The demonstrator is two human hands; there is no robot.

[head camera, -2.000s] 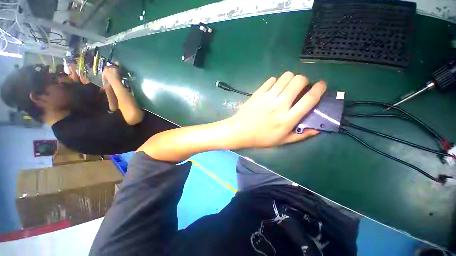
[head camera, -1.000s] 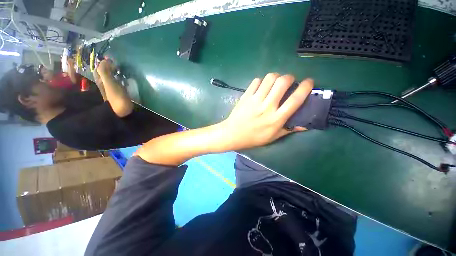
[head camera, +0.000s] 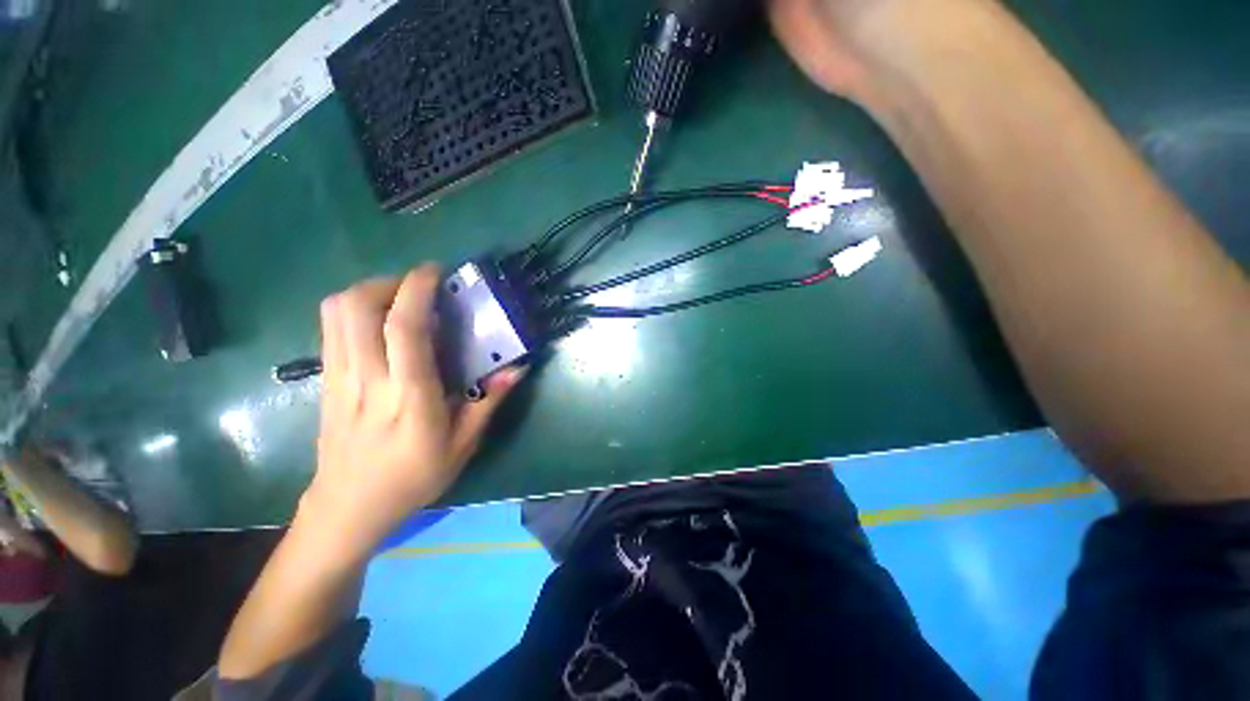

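Observation:
My left hand point(head camera: 391, 390) grips the controller box point(head camera: 483, 329) on the green bench, fingers over its left part and thumb along its near edge. The box's right part shows silver-purple under glare. Black lead wires point(head camera: 699, 256) run right from it to white connectors point(head camera: 857, 256), with red near the ends. A cable with a dark tip point(head camera: 296, 370) sticks out left of my hand. My right hand point(head camera: 857, 41), cut off by the top edge, is around the rear of the electric screwdriver point(head camera: 672, 62). Its bit point(head camera: 640, 167) points down over the leads, clear of the box.
The black screw tray point(head camera: 459, 103) lies behind the box, holding many small dark screws. Another black unit point(head camera: 174, 301) lies at the left. A white strip point(head camera: 178, 178) crosses the bench. Another person's arm point(head camera: 69, 510) shows at the lower left edge. The blue floor point(head camera: 960, 527) is below.
The view has swung right, so the box, tray and leads appear further left. My right hand and forearm now show. My left hand remains on the box.

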